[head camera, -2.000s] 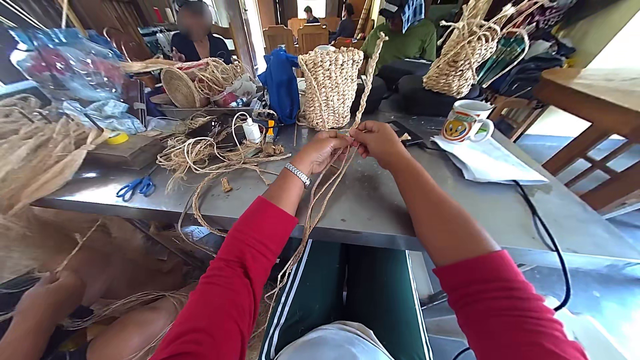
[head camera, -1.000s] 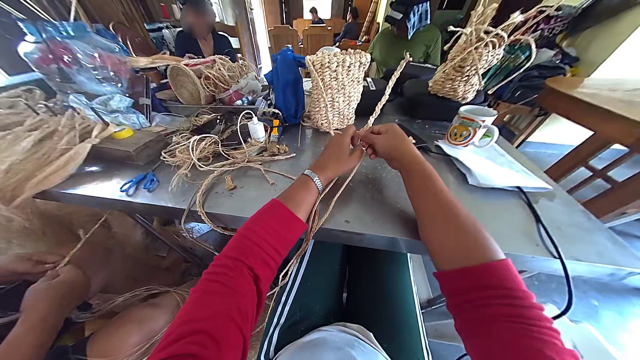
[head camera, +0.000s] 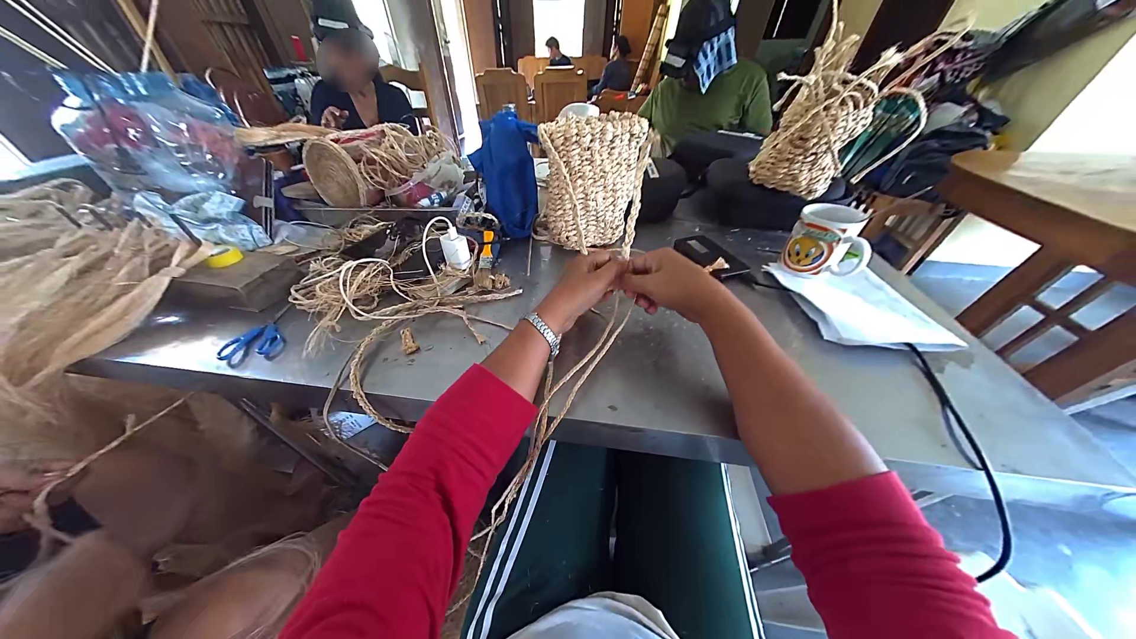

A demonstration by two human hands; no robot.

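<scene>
My left hand (head camera: 586, 282) and my right hand (head camera: 667, 282) meet over the metal table, their fingers closed on a braided natural-fibre cord (head camera: 632, 222). The cord rises from my fingers in front of a woven fibre basket (head camera: 593, 182). Loose strands (head camera: 581, 382) hang below my hands, over the table's near edge and down beside my left leg. Exactly how the strands cross at my fingertips is hidden by the hands.
Blue scissors (head camera: 252, 344), loose fibre cords (head camera: 355, 288) and a white charger (head camera: 455, 249) lie to the left. A mug (head camera: 824, 240) stands on white paper (head camera: 865, 306) at the right, near a black cable (head camera: 954, 417). A neighbouring person's bare limbs (head camera: 80, 577) show at lower left.
The braided cord, which leaned to the right above my hands a second ago, now stands closer to upright before the basket. Both hands remain together on it.
</scene>
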